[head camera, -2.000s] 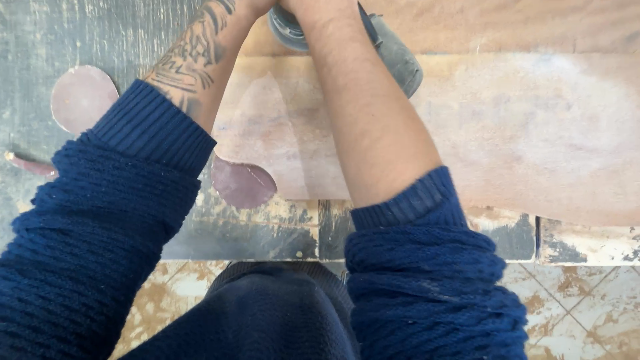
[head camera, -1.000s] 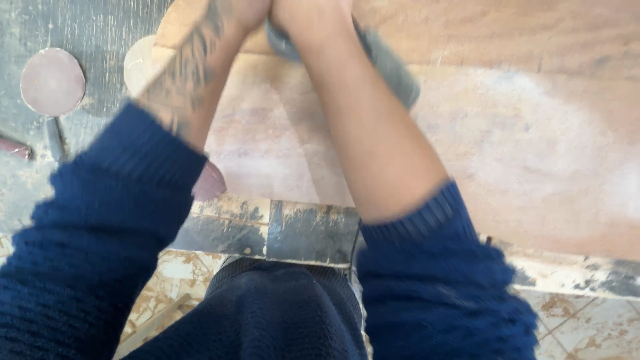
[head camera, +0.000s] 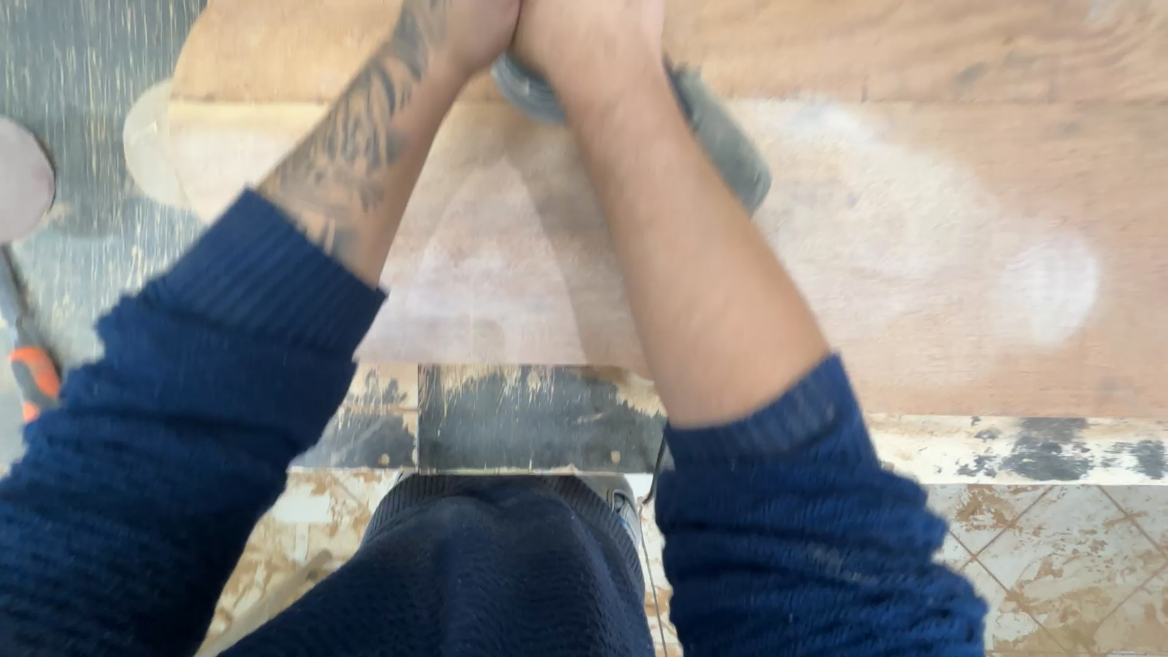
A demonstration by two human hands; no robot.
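Note:
My left hand (head camera: 474, 32) and my right hand (head camera: 593, 32) meet at the top edge, wrists close together, over what looks like a power sander (head camera: 538, 91). The fingers of both lie beyond the frame, so their grip is hidden. The tool's dark grey body (head camera: 725, 137) sticks out to the right of my right forearm. It is over a wide wooden board (head camera: 912, 228) with a whitish, dusty patch on its surface. A pale translucent disc (head camera: 151, 146) shows at the board's left edge.
On the worn dark bench top (head camera: 91, 82) at the left lie a round sanding disc (head camera: 23, 182) and a tool with an orange and black handle (head camera: 35, 374). The paint-chipped bench edge (head camera: 538, 420) runs in front of my body. Tiled floor (head camera: 1049, 547) shows below.
The view has shifted along the bench. The orange-handled tool and the pale disc at the board's left edge now show. The purplish disc near my left forearm is out of sight. Both hands stay at the sander.

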